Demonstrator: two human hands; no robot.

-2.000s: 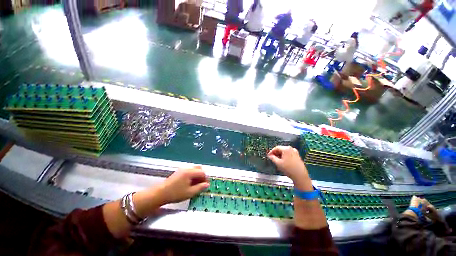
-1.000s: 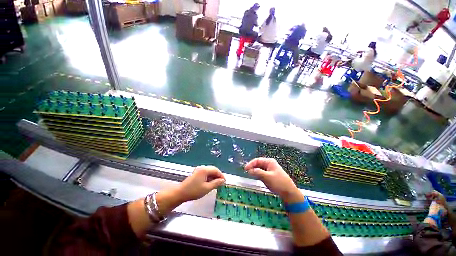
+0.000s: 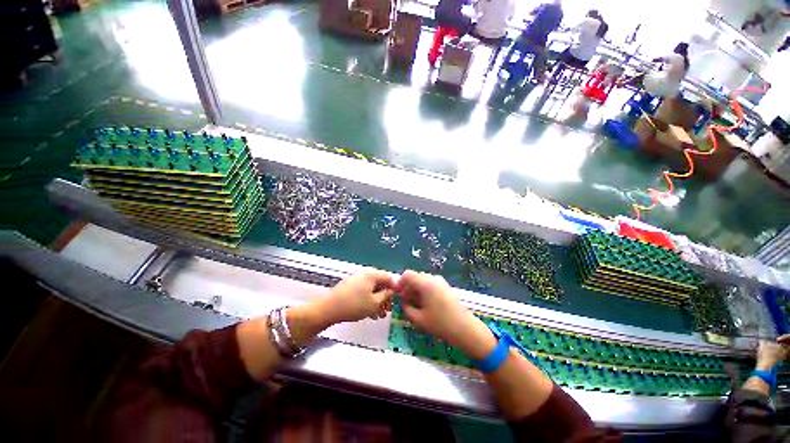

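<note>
My left hand (image 3: 358, 297), with silvery bracelets on its wrist, and my right hand (image 3: 432, 308), with a blue band, meet fingertip to fingertip above the left end of the green circuit board panel (image 3: 554, 353). The fingers look pinched; whether a small part is between them is too small to tell. Silvery leaded components (image 3: 314, 208) lie in a heap on the dark green mat (image 3: 355, 252), with a few scattered to its right. Dark leaded components (image 3: 517, 262) lie in a heap farther right.
Stacked board panels (image 3: 173, 186) stand at left, another stack (image 3: 637, 266) at right. A metal rail (image 3: 407, 385) runs along the near side. A neighbouring worker's hand (image 3: 767, 355) is at far right. People sit across the hall.
My right hand has moved left from the dark components' heap and now meets my left hand. The camera view has shifted, so the bench scene sits differently in the picture.
</note>
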